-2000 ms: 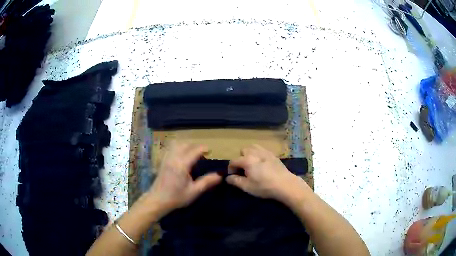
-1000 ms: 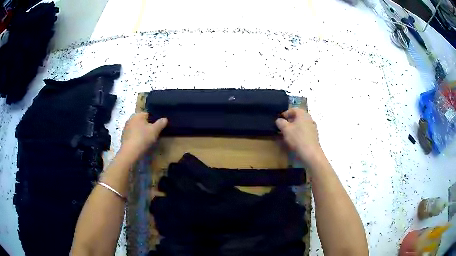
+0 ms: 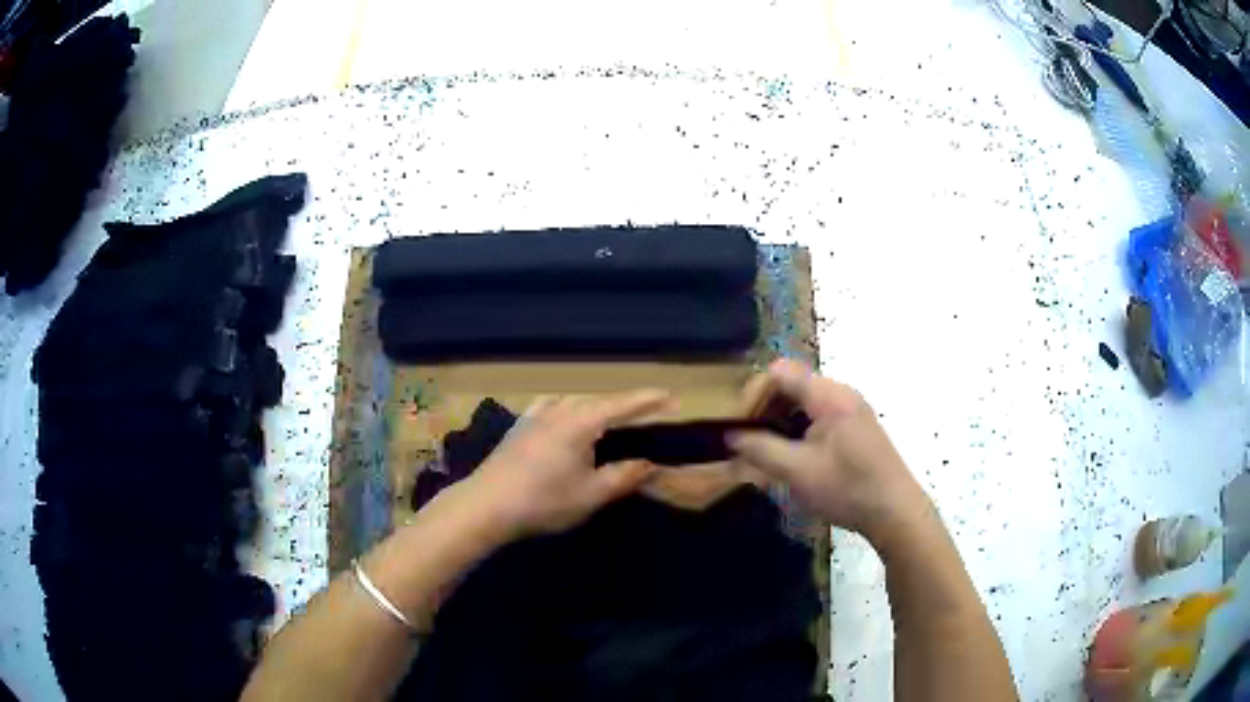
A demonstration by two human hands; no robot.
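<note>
A tan board (image 3: 548,380) with speckled blue-grey bands along its sides lies in front of me. Black fabric strips (image 3: 565,324) lie side by side across its far end. A loose black pile (image 3: 631,603) covers its near end. My left hand (image 3: 569,460) and my right hand (image 3: 809,446) hold one black strip (image 3: 672,442) between them, just beyond the pile. The left hand is at the strip's left part, the right hand at its right end. Tan board shows between the held strip and the far strips.
A large flat black mass (image 3: 151,466) lies left of the board, and a second black bundle (image 3: 66,151) is upper left. On the right are a blue tray (image 3: 1152,261) with clear plastic, a dark lump (image 3: 1145,346), a small jar (image 3: 1169,546) and an orange-pink tub (image 3: 1124,651). Metal tools lie upper right.
A second ago both hands were at the ends of the far strips. They have come back toward me and now hold a strip from the near pile, lifted between them.
</note>
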